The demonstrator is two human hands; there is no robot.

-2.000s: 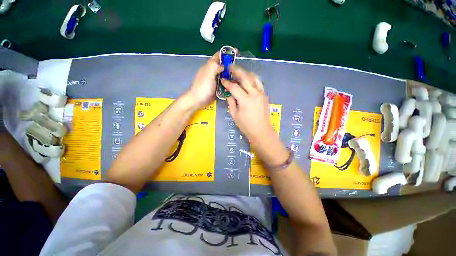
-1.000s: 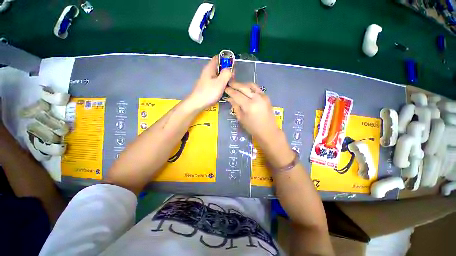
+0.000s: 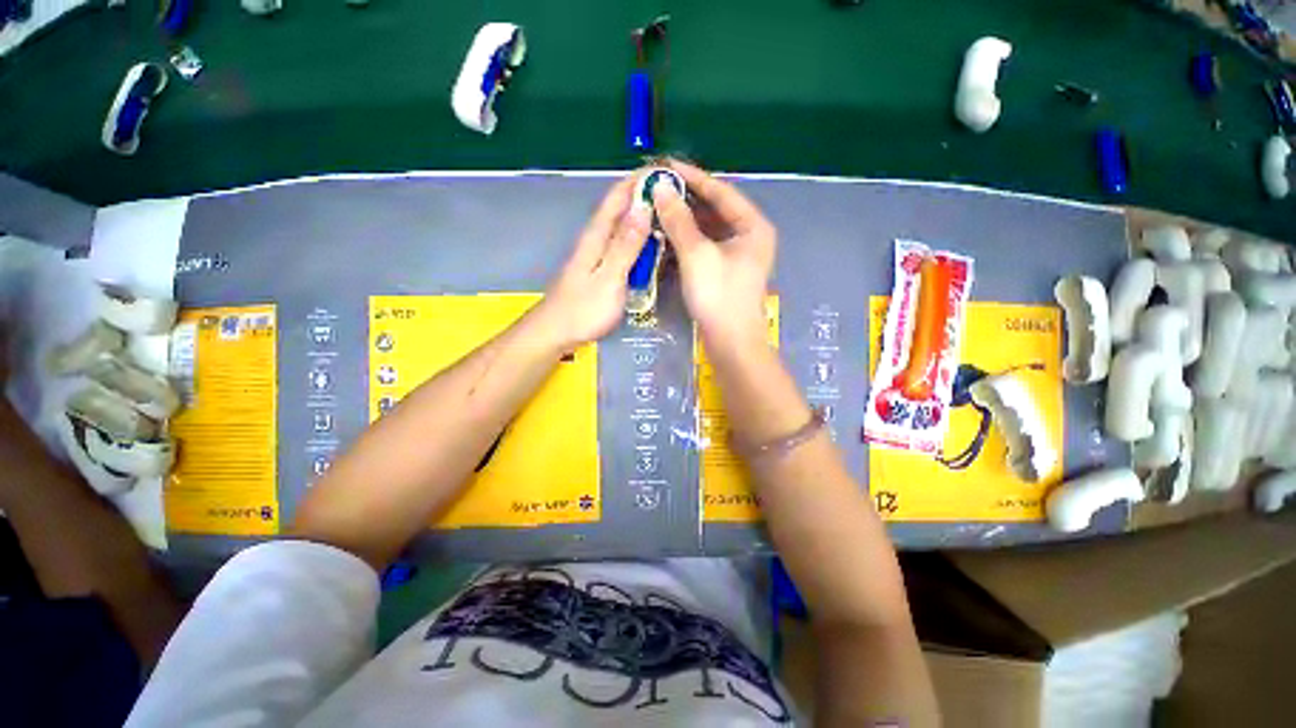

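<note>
A white plastic housing [image 3: 643,296] with a blue battery pack [image 3: 645,265] inside is held upright between my hands, above the far part of the bench. My left hand [image 3: 606,263] grips it from the left side. My right hand [image 3: 722,256] grips it from the right, with fingers at its upper end, where a bit of green shows. My fingers hide much of the housing's middle and upper part.
A green conveyor belt [image 3: 796,107] beyond the bench carries part-filled housings [image 3: 489,78] and battery packs [image 3: 643,111]. White housings [image 3: 1219,334] are heaped at right, more [image 3: 121,384] lie at left. A wrapped orange-red stick [image 3: 925,341] lies on the printed sheet [image 3: 498,242]. Another person's arm [image 3: 71,526] is at left.
My right hand has moved up to the housing's upper end and now presses there with my left hand. The lower blue part shows again. Things on the belt have shifted left.
</note>
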